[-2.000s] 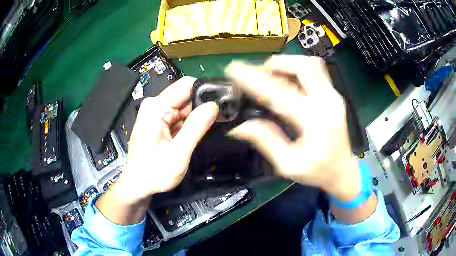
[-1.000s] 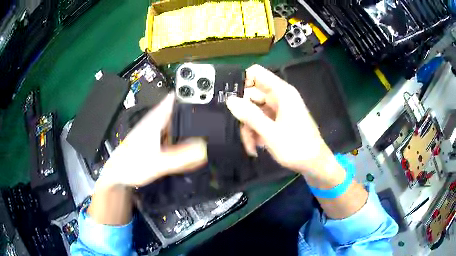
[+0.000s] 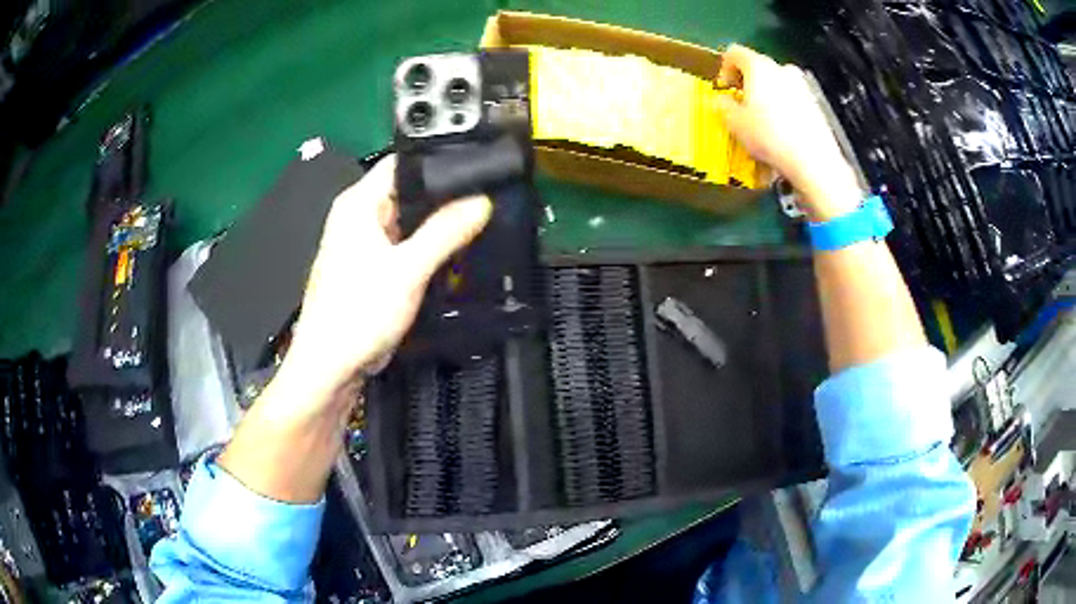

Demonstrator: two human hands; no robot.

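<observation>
A black phone body [image 3: 472,266] with a silver three-lens camera block is upright in my left hand [image 3: 384,266], thumb across its face. My right hand [image 3: 773,118] is at the right end of the cardboard parts box [image 3: 643,174], its fingers on the yellow-edged pieces [image 3: 625,106] packed in it; whether it grips one is not clear. The black parts tray [image 3: 743,466] lies below, with ribbed rows of small black parts [image 3: 599,389] and a loose grey bar [image 3: 694,330] in a compartment.
Black foam sheets [image 3: 266,254] lie left of the phone. Open phone bodies [image 3: 122,295] lie at the far left. A pale phone tray [image 3: 195,354] is partly under the parts tray. Stacked glossy black trays [image 3: 944,153] stand at the right, with the press machine [image 3: 1015,472] at lower right.
My right hand has left the phone and moved up right to the box. My left hand has raised the phone, uncovering the tray's ribbed rows and loose bar. The view has shifted.
</observation>
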